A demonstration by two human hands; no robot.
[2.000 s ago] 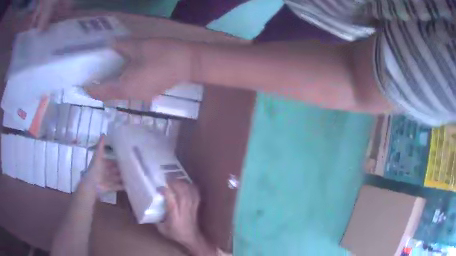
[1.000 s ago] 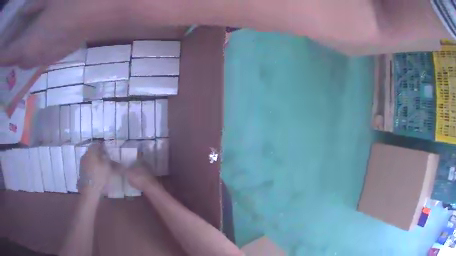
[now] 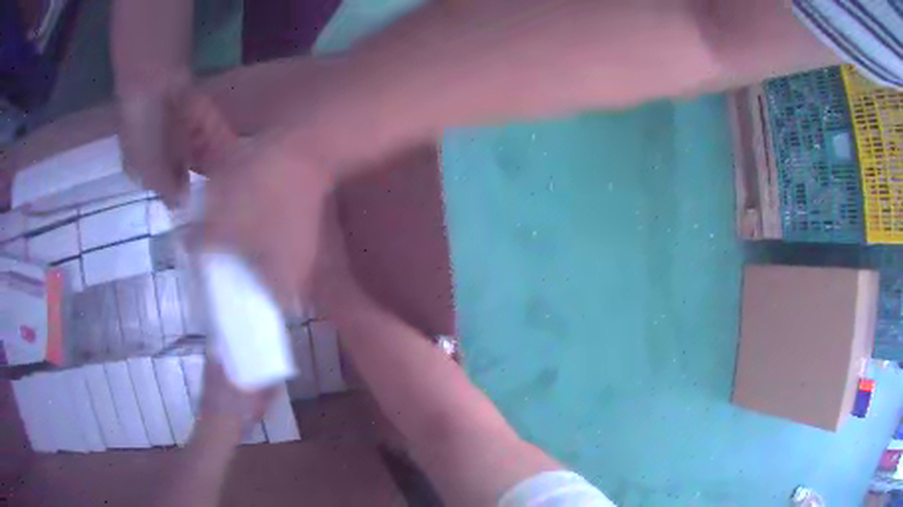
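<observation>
White slim boxes (image 3: 104, 404) stand edge-on in rows inside the brown carton (image 3: 396, 233). A blurred white box (image 3: 248, 332) is tilted above the rows, its upper end against another person's hand. My left hand (image 3: 236, 396) is at its lower end, blurred and partly hidden behind it; whether it grips the box is unclear. My right hand (image 3: 322, 248) reaches up beyond the box, mostly hidden behind the other person's hand and forearm; its fingers do not show. A larger white box with an orange band (image 3: 30, 312) lies at the left edge.
Another person's forearm (image 3: 515, 79) crosses the top from the right; their other hand (image 3: 163, 139) is over the back rows. A closed brown carton (image 3: 800, 342) stands on the green floor (image 3: 584, 277), with a dark green crate (image 3: 817, 168) and a yellow crate (image 3: 881, 158) behind.
My right arm has reached up and away from the front row. A tilted white box now shows above my left hand. The other person's hands have come in over the middle and back rows.
</observation>
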